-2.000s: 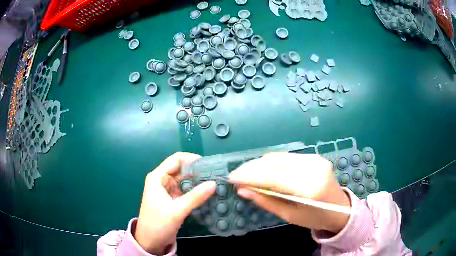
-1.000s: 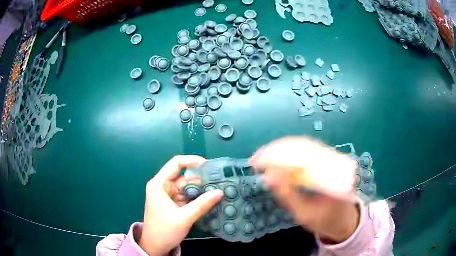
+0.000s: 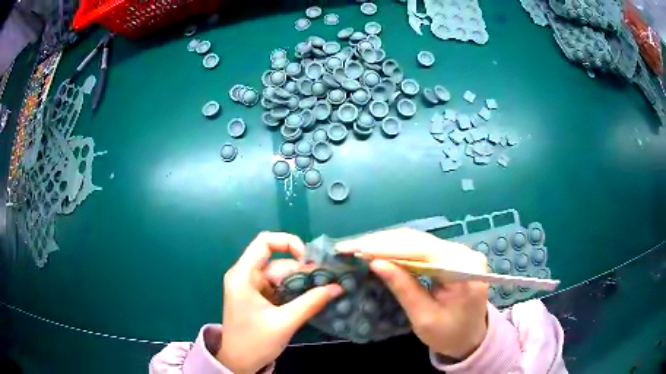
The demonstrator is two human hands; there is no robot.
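Observation:
A grey-green moulded rubber sheet (image 3: 517,257) with rows of raised domes is held over the near edge of the table. Its upper right edge has a row of rectangular openings. My left hand (image 3: 266,303) grips the sheet's left end, thumb on top beside the domes. My right hand (image 3: 434,288) holds a pen-like tool (image 3: 511,280) with a white barrel and yellowish section, and its fingers are at the sheet's upper left edge. The tool's tip is hidden at the fingers. The sheet's middle is partly covered by my right hand.
Loose rubber caps (image 3: 337,95) are heaped at top centre, small square pieces (image 3: 475,139) to their right. Flash web (image 3: 62,175) and pliers (image 3: 102,73) lie left. A red basket (image 3: 139,16) stands top left. Sheet pieces (image 3: 456,18) and stacked sheets (image 3: 591,36) lie at top right.
My right hand was blurred over the sheet and is now back at its upper left edge with the tool. The sheet's left part is bent and tilted more.

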